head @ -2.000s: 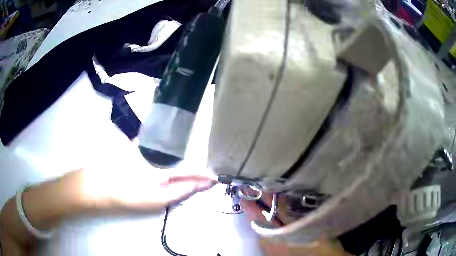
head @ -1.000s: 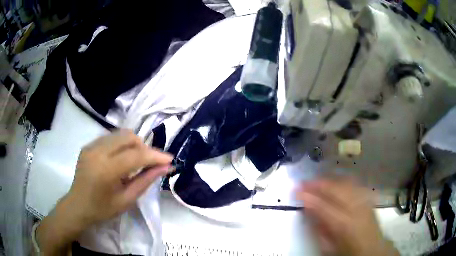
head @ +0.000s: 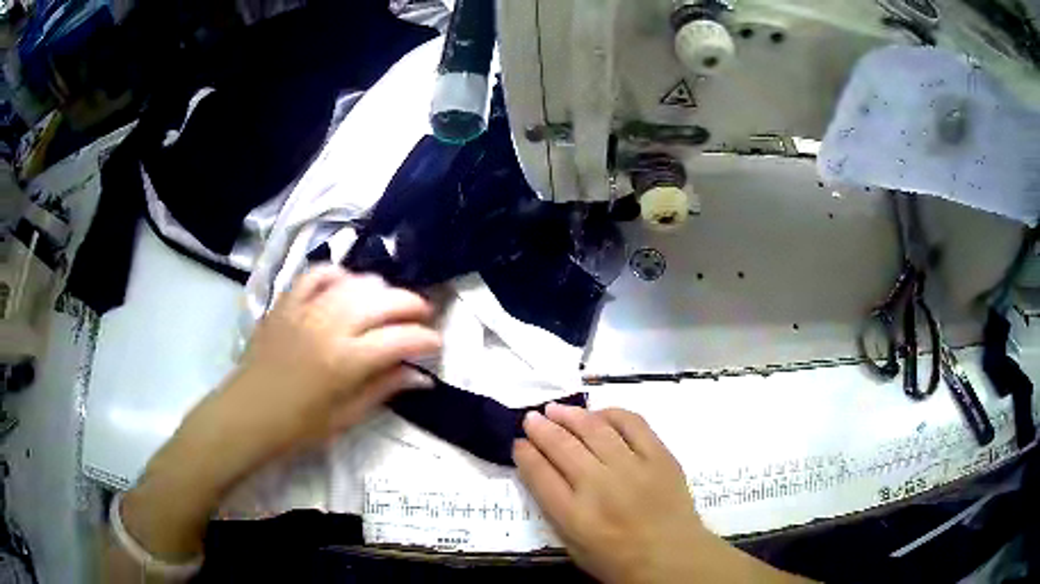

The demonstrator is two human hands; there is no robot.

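Observation:
A dark navy and white knit garment point(head: 445, 217) lies bunched left of the needle area and runs to the table's front. My left hand point(head: 342, 342) is over its dark folded edge; it is a little blurred and its fingertips touch or hold the fabric. My right hand point(head: 604, 479) lies flat with its fingertips on the right end of the dark band point(head: 462, 424). White fabric point(head: 485, 342) shows between the band and the darker part behind. The presser foot area is partly hidden by the fabric and machine head.
The cream machine head point(head: 559, 103) stands behind, with a dark green lamp-like tube point(head: 462, 97) at its left. Black-handled scissors point(head: 909, 331) and snips point(head: 969, 405) lie right. A white paper note point(head: 929, 131) hangs on the arm. A ruler point(head: 456, 502) runs along the front edge.
My right hand has moved down and left onto the dark band. My left hand has moved slightly right and down. The view has shifted, showing more of the machine's right side.

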